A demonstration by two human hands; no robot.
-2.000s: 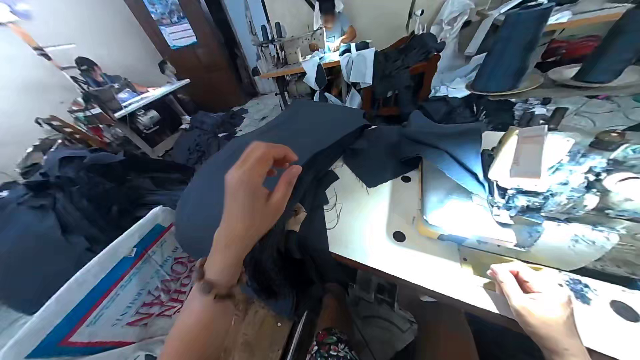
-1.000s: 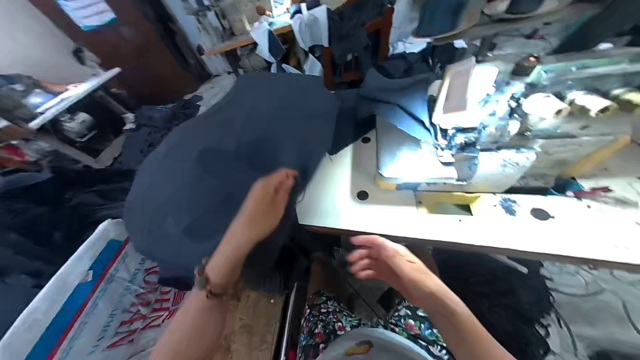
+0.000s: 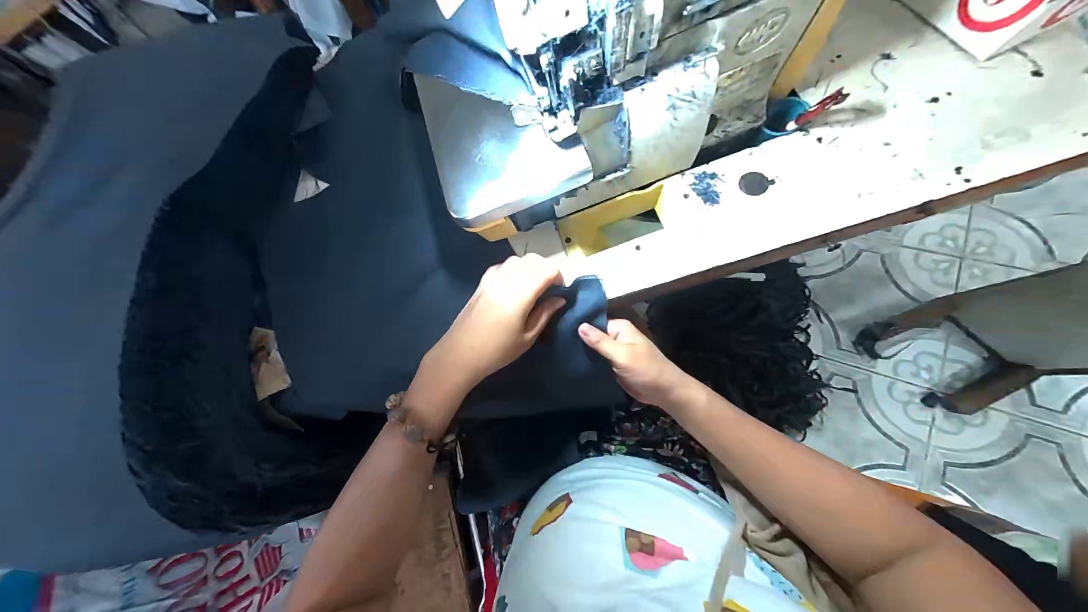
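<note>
A large piece of dark blue-grey fabric (image 3: 365,280) lies over the table's left part and hangs toward my lap. Its corner is pinched by my left hand (image 3: 514,306), whose wrist wears a beaded bracelet. My right hand (image 3: 629,353) grips the same corner between thumb and fingers, just in front of the table edge. Beyond the hands stands an industrial sewing machine (image 3: 586,85) with a lit, shiny metal plate (image 3: 501,166). Part of the fabric lies up by the needle area. A dark, fuzzy-looking band of cloth (image 3: 187,340) curves across the left.
The white sewing table (image 3: 884,144) has a brown front edge. On it are a yellow-framed opening (image 3: 612,223), a blue cup (image 3: 782,115) with a red-handled tool, and a box. A heap of black threads (image 3: 739,348) hangs below. Furniture legs (image 3: 977,382) stand on floor tiles at right.
My right hand, seen empty before, has come to the fabric and now holds its corner beside my left hand. The fabric now covers more of the table's left part. The view has moved closer over the table.
</note>
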